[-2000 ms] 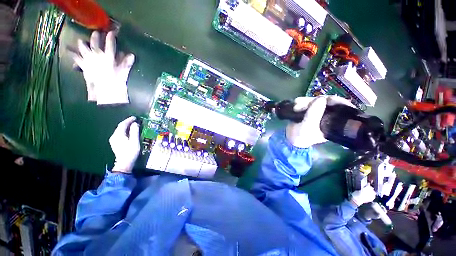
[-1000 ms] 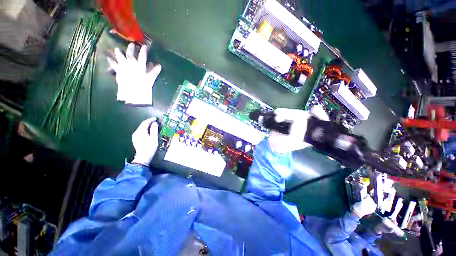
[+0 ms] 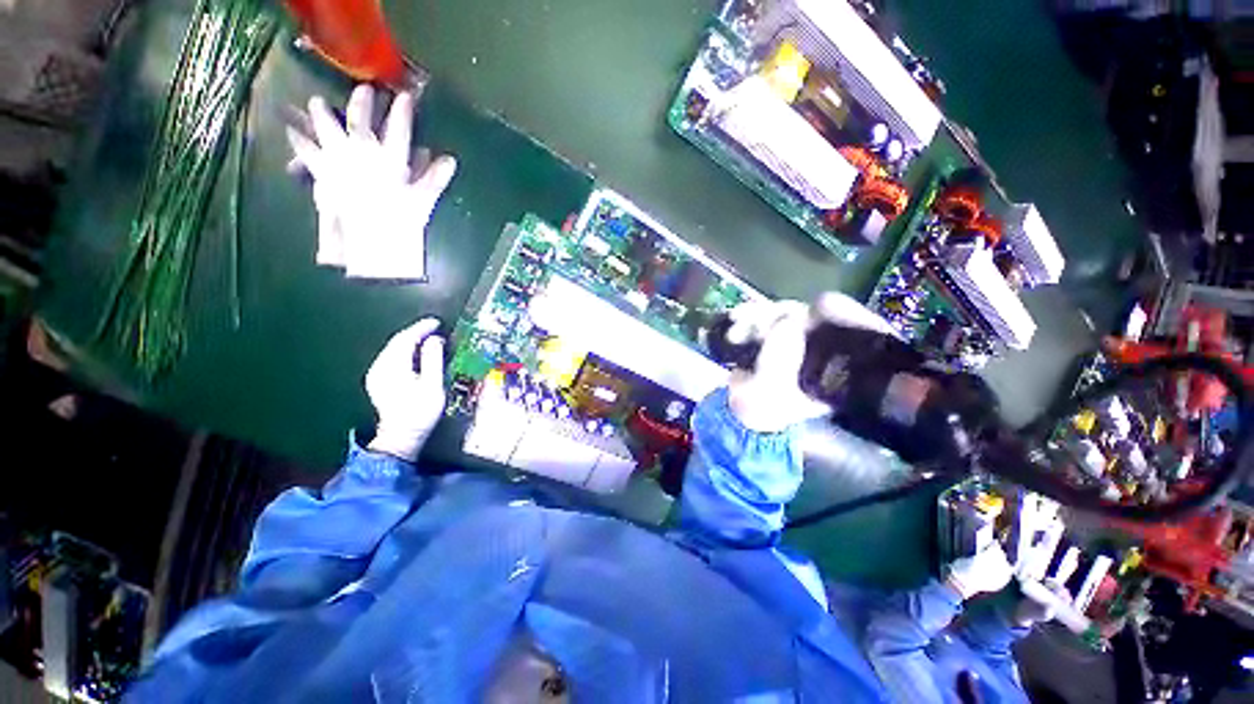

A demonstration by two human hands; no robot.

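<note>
A green power supply board (image 3: 626,351) lies on the green bench in front of me, with long white heatsinks, a yellow-wrapped transformer and rows of capacitors. My left hand (image 3: 407,388), in a white glove, rests at the board's left edge, thumb and fingers around the near corner; whether it grips is hard to tell. My right hand (image 3: 777,360), gloved, is closed around the black electric screwdriver (image 3: 901,399). The screwdriver lies nearly level, its tip end pointing left at the board's far right corner. The bit itself is hidden or too blurred to see.
A spare white glove (image 3: 369,193) and green strands (image 3: 186,179) lie at the left by an orange-red post (image 3: 347,35). Two more boards, one here (image 3: 811,124) and another (image 3: 956,261), lie beyond. Another person's gloved hand (image 3: 979,567) is at a board at right; the cord (image 3: 1169,502) loops there.
The view has shifted, so bench items appear further right than two seconds ago. The right hand and screwdriver have moved slightly left relative to the board. The left hand stays at its edge.
</note>
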